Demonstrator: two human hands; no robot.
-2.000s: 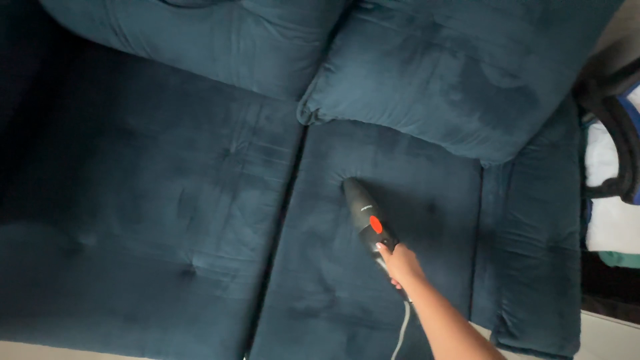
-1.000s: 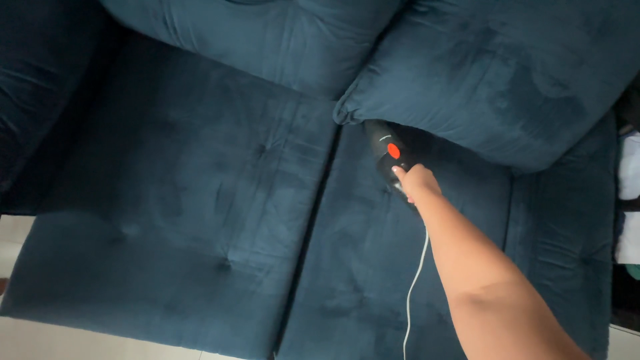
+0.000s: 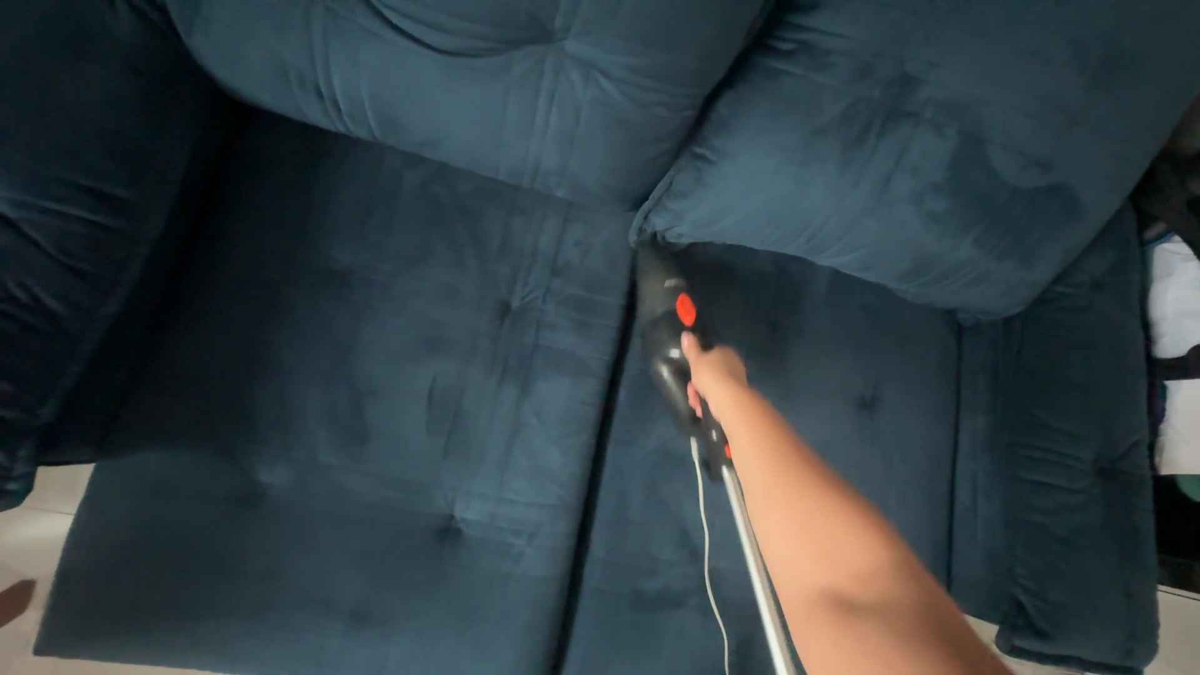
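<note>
My right hand (image 3: 717, 375) grips the handle of a black handheld vacuum cleaner (image 3: 666, 347) with a red button. Its nozzle points away from me and meets the seat of a dark blue velvet sofa (image 3: 422, 375), at the gap between the two seat cushions and beside the lower corner of the right back cushion (image 3: 891, 169). A pale power cord (image 3: 708, 553) and a silver metal tube (image 3: 757, 572) run from the vacuum's rear toward the bottom edge. My left hand is out of view.
Another tufted back cushion (image 3: 487, 103) leans at the upper left. Sofa arms stand at the left (image 3: 84, 206) and right (image 3: 1078, 450). White and dark cloth items (image 3: 1177, 309) lie past the right arm. Light floor tiles (image 3: 47, 525) show at the lower left.
The vacuum in my right hand has moved from the middle of the right seat, back to the cushion corner and then left to the seam. The silver tube now shows behind it.
</note>
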